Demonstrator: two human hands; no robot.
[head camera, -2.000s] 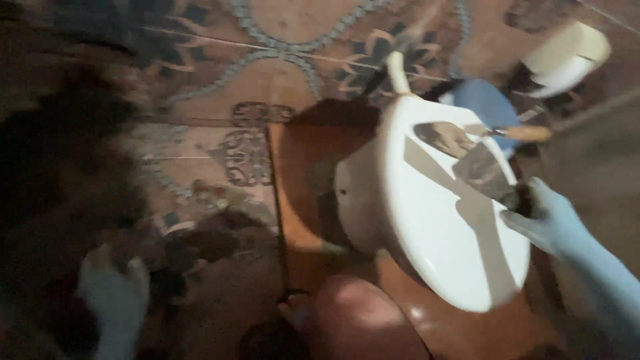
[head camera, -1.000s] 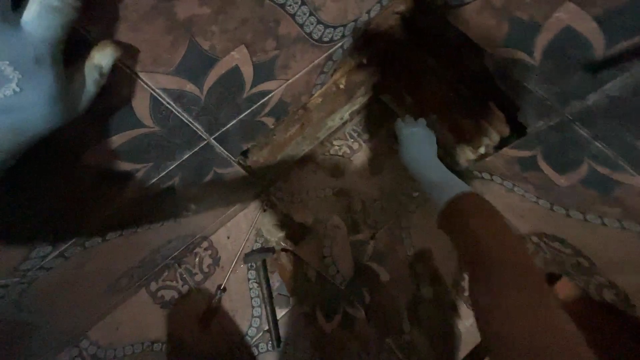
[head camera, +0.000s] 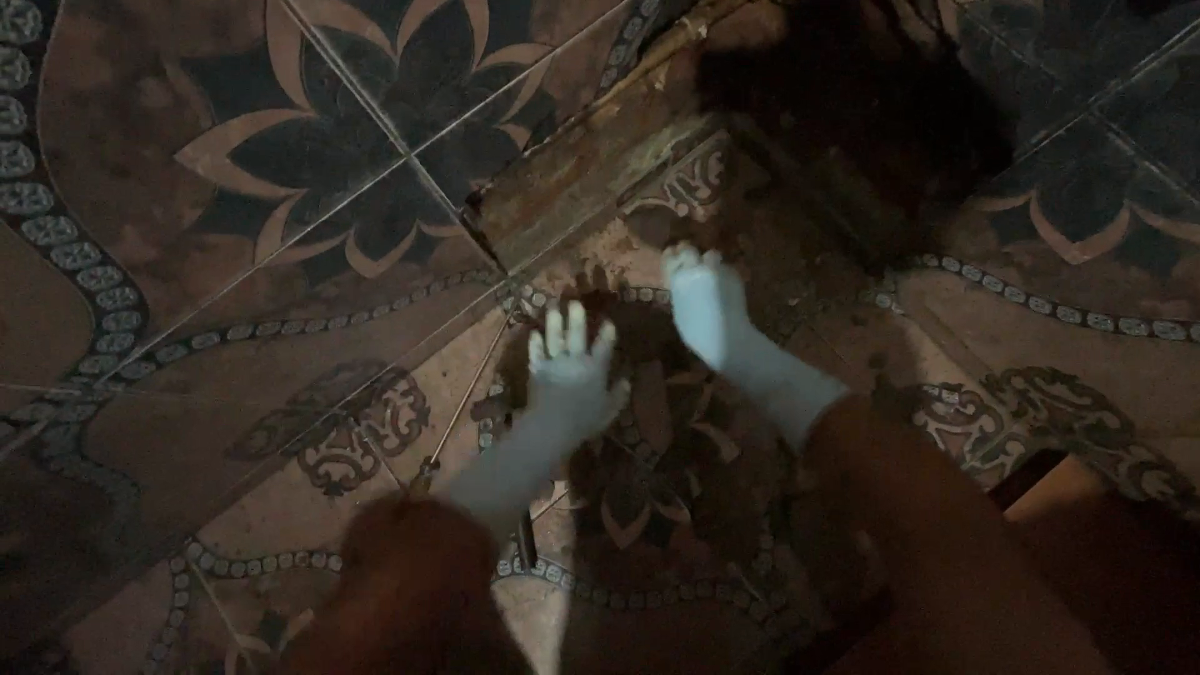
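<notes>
Over the patterned tile floor (head camera: 394, 141), my left hand (head camera: 570, 361) reaches out with fingers spread and holds nothing. Ahead of it to the right is my right hand (head camera: 703, 305), its fingers curled; whether anything is in them cannot be told. Both hands look pale blue in the dim light. A raw, rough brown edge (head camera: 581, 164) in the floor runs beyond my hands. Partly hidden by my left forearm lies a tool with a dark handle (head camera: 527, 539). A thin rod (head camera: 469, 384) lies left of that forearm.
A very dark area (head camera: 853, 112), a hole or deep shadow, lies beyond my right hand. Near the lower right is an orange-brown flat piece (head camera: 1055, 483). My arms' shadows hide much of the floor between them.
The view has swung from a white toilet or basin with tools on it to the floor. My left hand has moved from the upper left to beside my right hand.
</notes>
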